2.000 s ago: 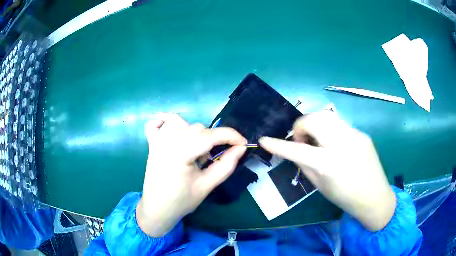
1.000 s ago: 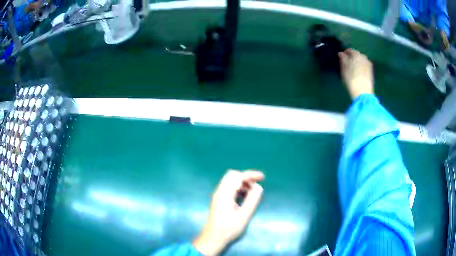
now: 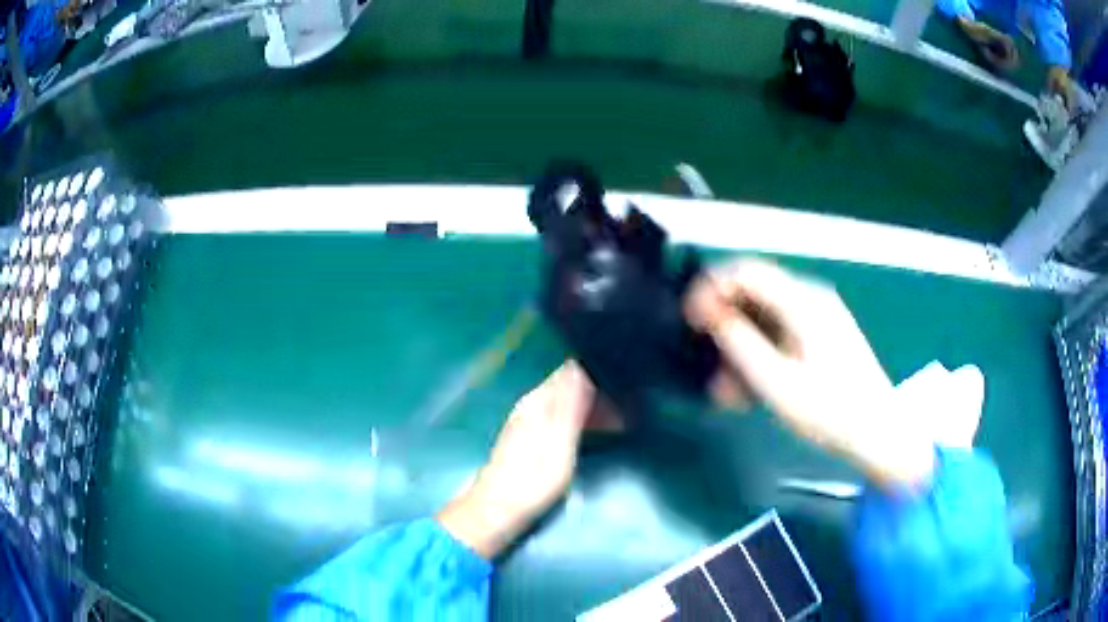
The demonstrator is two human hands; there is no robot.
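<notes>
A black optical module (image 3: 620,298) with a round lens at its upper left end is held in the air over the green mat, blurred by motion. My left hand (image 3: 541,456) is at its lower left side, with the fingers partly hidden behind it. My right hand (image 3: 790,346) grips its right side with bent fingers. A thin yellowish wire lead (image 3: 504,349) trails from the module to the lower left, blurred. A release liner sheet with black blocks (image 3: 741,577) lies at the bottom, right of centre.
The tweezers (image 3: 818,488) and white scrap paper (image 3: 954,401) lie at the right, partly covered by my right arm. Another module (image 3: 819,75) stands on the green conveyor beyond the white edge (image 3: 304,210). A dotted sheet (image 3: 61,316) is at left. Another person's hands show at top right.
My right hand has come back from the conveyor to the middle of the mat. A module is now between my hands. My left hand has moved against it.
</notes>
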